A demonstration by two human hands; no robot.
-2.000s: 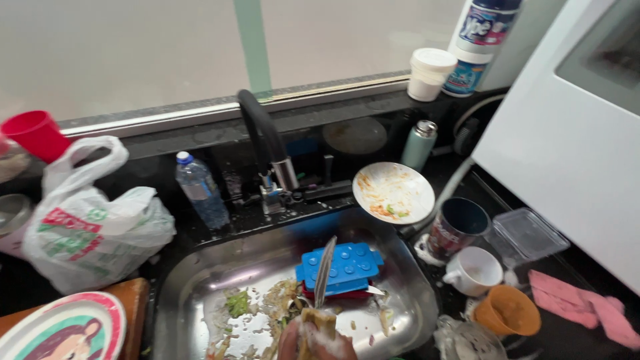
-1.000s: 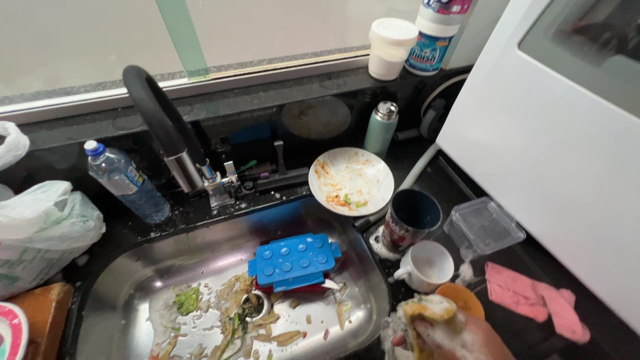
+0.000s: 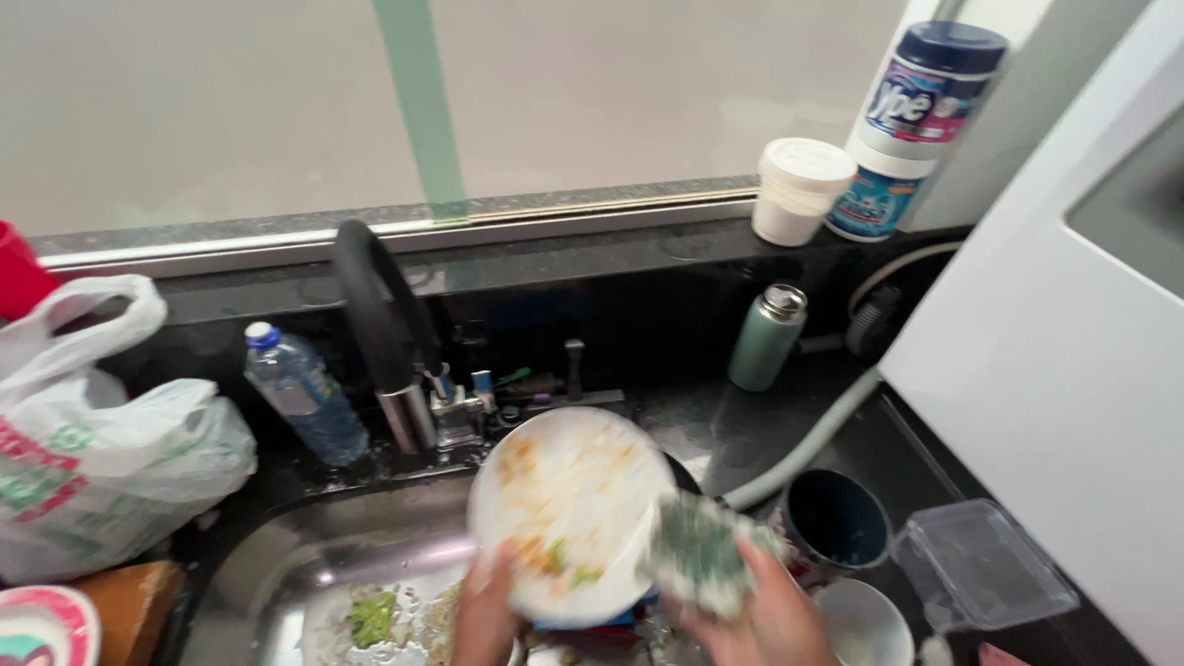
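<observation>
My left hand (image 3: pixel 486 601) grips the lower left rim of a white plate (image 3: pixel 578 490) smeared with orange and green food residue. The plate is tilted above the stainless steel sink (image 3: pixel 324 546). A soapy green scouring sponge (image 3: pixel 703 550) is in my right hand (image 3: pixel 763 615), close to the plate's right edge; whether it touches the plate is unclear. Beneath the plate, a blue container (image 3: pixel 601 618) is mostly hidden. Food scraps and a piece of leafy green (image 3: pixel 372 618) lie in the sink. Both hands and the sponge are blurred.
Behind the sink stand a black faucet (image 3: pixel 370 305), a clear plastic bottle (image 3: pixel 305 393) and a green flask (image 3: pixel 768 338). A plastic bag (image 3: pixel 139 472) is at left. At right are a dark cup (image 3: pixel 837 518), a white mug (image 3: pixel 865 624) and a clear container (image 3: pixel 985 564).
The dirty plate has left the counter beside the green flask and is now in my left hand over the sink. My right hand, low at the right a second ago, has come up beside the plate.
</observation>
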